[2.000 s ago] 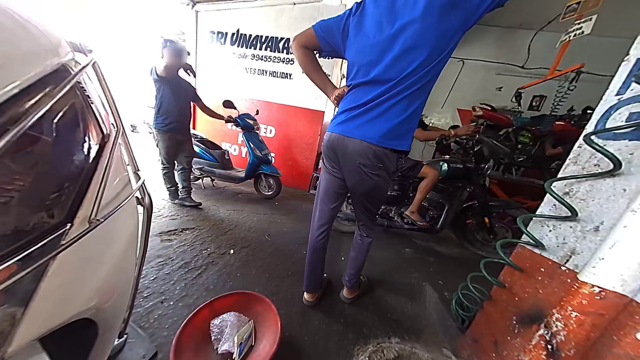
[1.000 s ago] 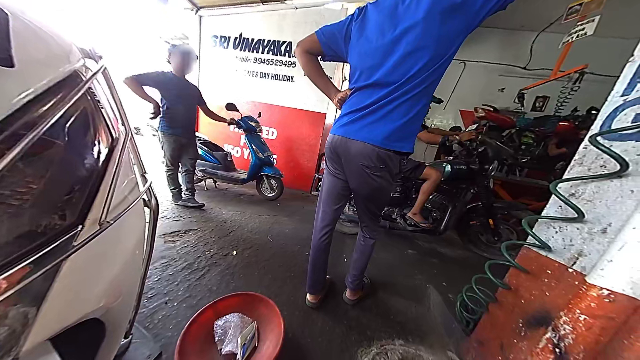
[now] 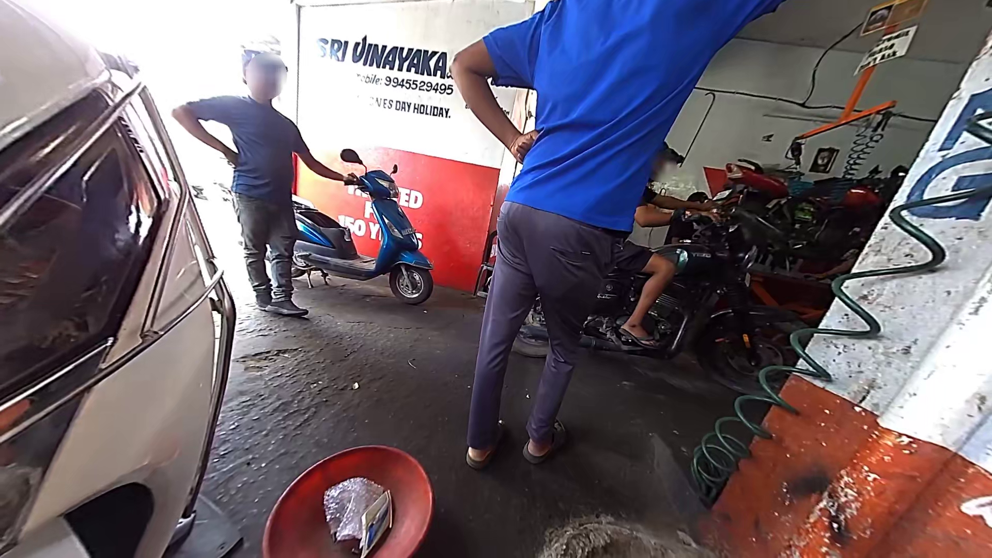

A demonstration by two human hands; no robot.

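Note:
Neither my left hand nor my right hand shows in the head view. At the bottom, left of centre, a round red bowl-shaped container (image 3: 291,508) holds crumpled clear bubble wrap (image 3: 350,502). A small flat packet (image 3: 377,521) leans against the wrap inside it. What the container stands on is hidden from me.
A person in a blue shirt (image 3: 597,116) stands ahead. Another person (image 3: 263,147) holds a blue scooter (image 3: 395,232). Someone sits on a dark motorcycle (image 3: 674,310). A pale vehicle (image 3: 147,395) stands at left, a green coiled hose (image 3: 852,302) hangs at right.
The person beside the scooter has lowered a raised arm from near the head and now has that hand at the hip.

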